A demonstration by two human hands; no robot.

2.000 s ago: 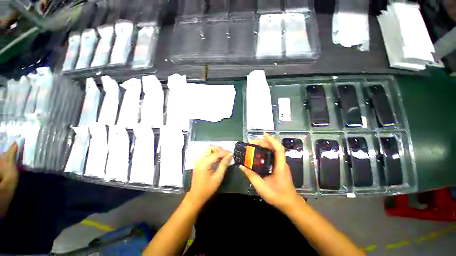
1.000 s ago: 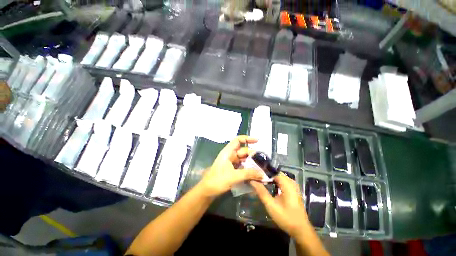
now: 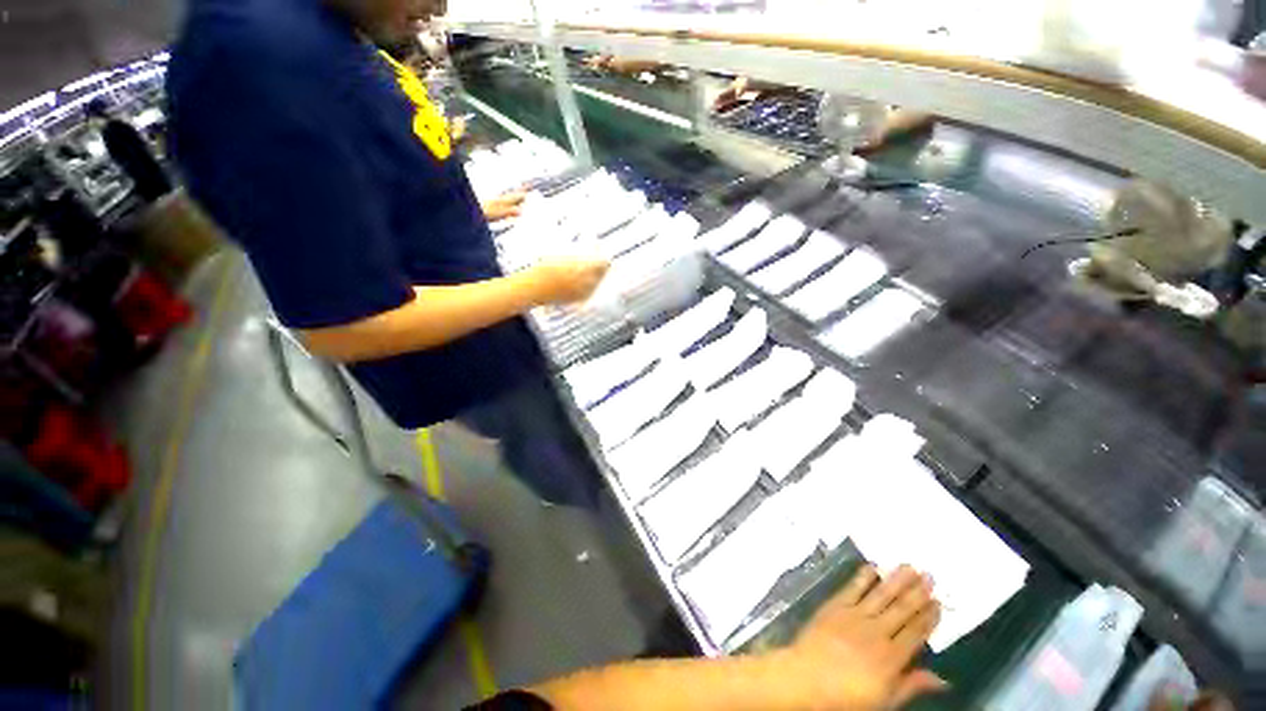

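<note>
My left hand (image 3: 872, 642) lies palm down with fingers spread at the near edge of the pile of empty white sleeves (image 3: 958, 556). A blister tray (image 3: 708, 642) beside it holds two rows of bagged phones (image 3: 743, 556). More bagged phones (image 3: 1069, 660) show at the bottom right, with faint reddish marks. A small blurred skin-toned patch at the bottom right edge may be my right hand (image 3: 1197, 701); it is almost wholly cut off and what it touches is hidden.
A person in a dark shirt (image 3: 333, 181) stands at the left, one hand on the stack of filled trays (image 3: 646, 299). Another filled tray (image 3: 868, 322) sits on the dark grey strip (image 3: 1027, 403). A blue hand truck (image 3: 354, 611) is on the floor. A distant hand shows beyond the strip.
The view has swung left toward the other person. My left hand has left the phone and sleeve and now lies flat by the pile. My right hand is nearly out of view.
</note>
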